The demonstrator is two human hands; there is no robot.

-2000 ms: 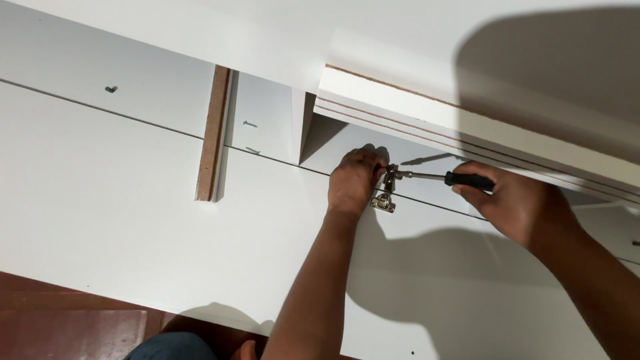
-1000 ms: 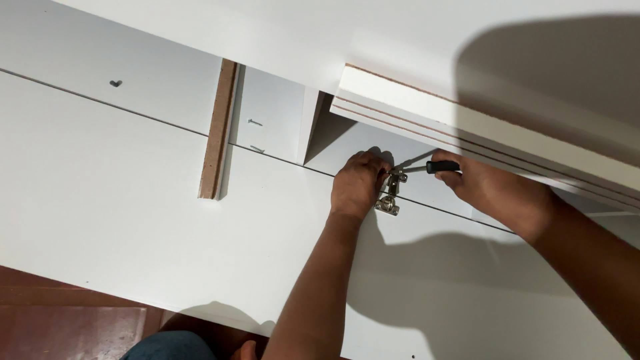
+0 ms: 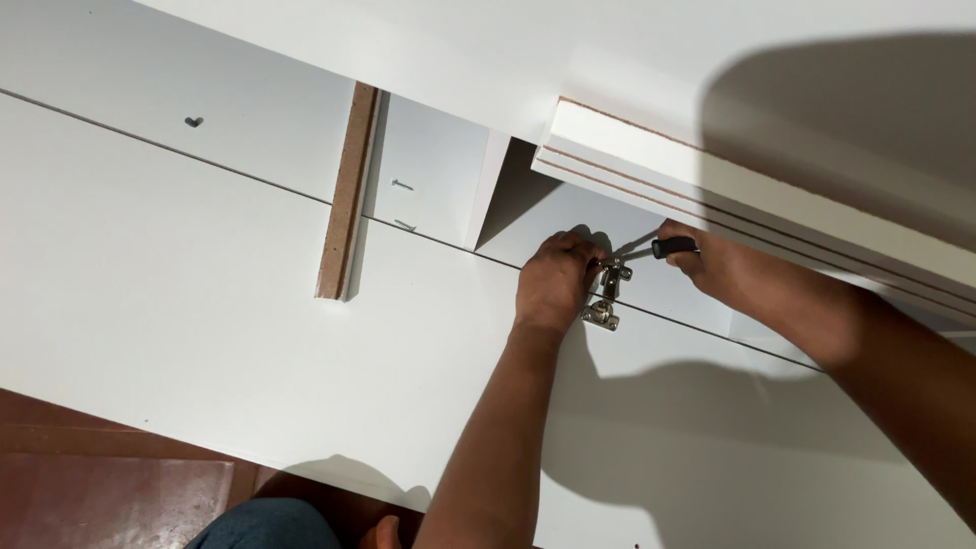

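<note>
Right of centre, a metal cabinet hinge [image 3: 610, 288] lies across the dark seam between white panels, its cup end on the near panel [image 3: 427, 366]. My left hand [image 3: 555, 278] is beside the hinge's arm, with bent fingertips close to its upper end; whether they pinch a screw is hard to tell. A screwdriver [image 3: 675, 246] with a black handle is in my right hand [image 3: 705, 255]. Its shaft points left, and its tip is at the hinge's upper end, near my left fingertips.
Stacked white boards [image 3: 732, 183] with brown edges lie above my right hand. A narrow strip of particleboard [image 3: 347, 198] crosses the seam at left. Two screws [image 3: 402, 184] and a small dark piece of hardware [image 3: 194, 122] lie on the white surface. Reddish-brown floor [image 3: 107, 488] shows at lower left.
My right hand has shifted left from its place two seconds ago and its grip on the screwdriver's handle has changed. My left hand stays beside the hinge.
</note>
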